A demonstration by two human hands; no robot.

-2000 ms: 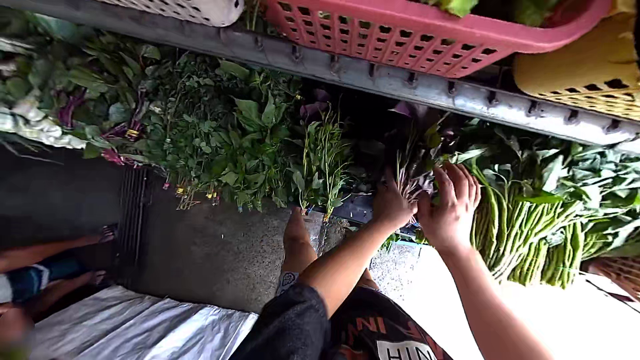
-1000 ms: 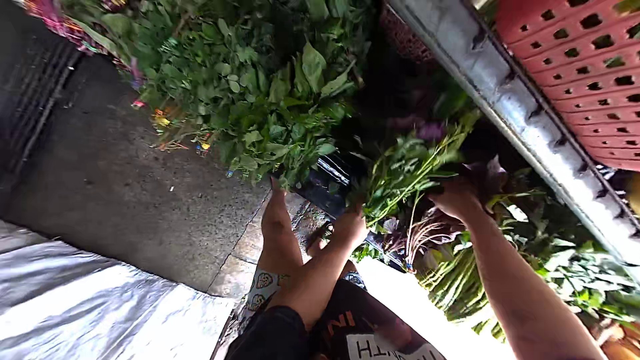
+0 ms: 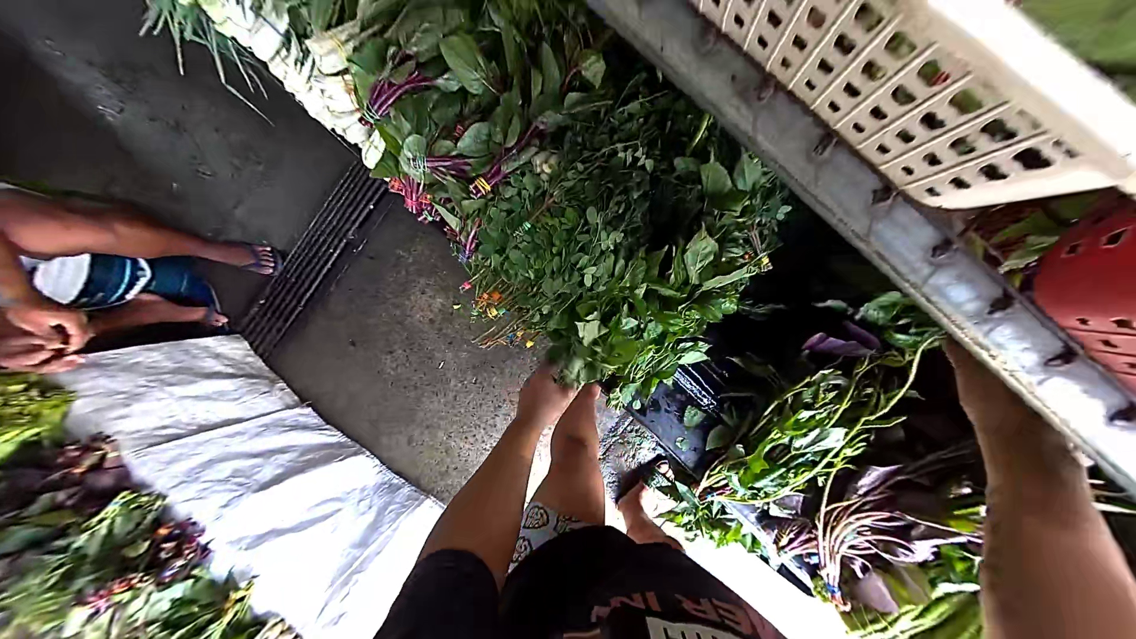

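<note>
My left hand [image 3: 548, 392] is at the lower edge of the piled leafy green bunches [image 3: 577, 248], its fingers mostly hidden by leaves, so its grip cannot be made out. On the right, my right forearm [image 3: 1029, 497] reaches up to the metal shelf edge, which hides the hand. Between the arms, long-stemmed greens [image 3: 808, 435] lie loosely over a black crate [image 3: 679, 417]. Below them is a bunch of purple-leaved greens with pale stems [image 3: 834, 550], tied at its base. Red-stemmed bunches [image 3: 444, 167] with coloured ties lie at the upper left of the pile.
A metal shelf edge [image 3: 852, 204] crosses diagonally, with a cream plastic basket [image 3: 985, 191] and a red basket [image 3: 1100, 293] above. At left, another person's hands [image 3: 44, 333] are near a silvery sheet [image 3: 257, 470]. A floor drain grate [image 3: 311, 257] lies beyond it.
My left hand has left the long-stemmed greens it held one second ago and moved left to the leafy pile. My right hand has gone out of sight at the shelf edge. The view has swung.
</note>
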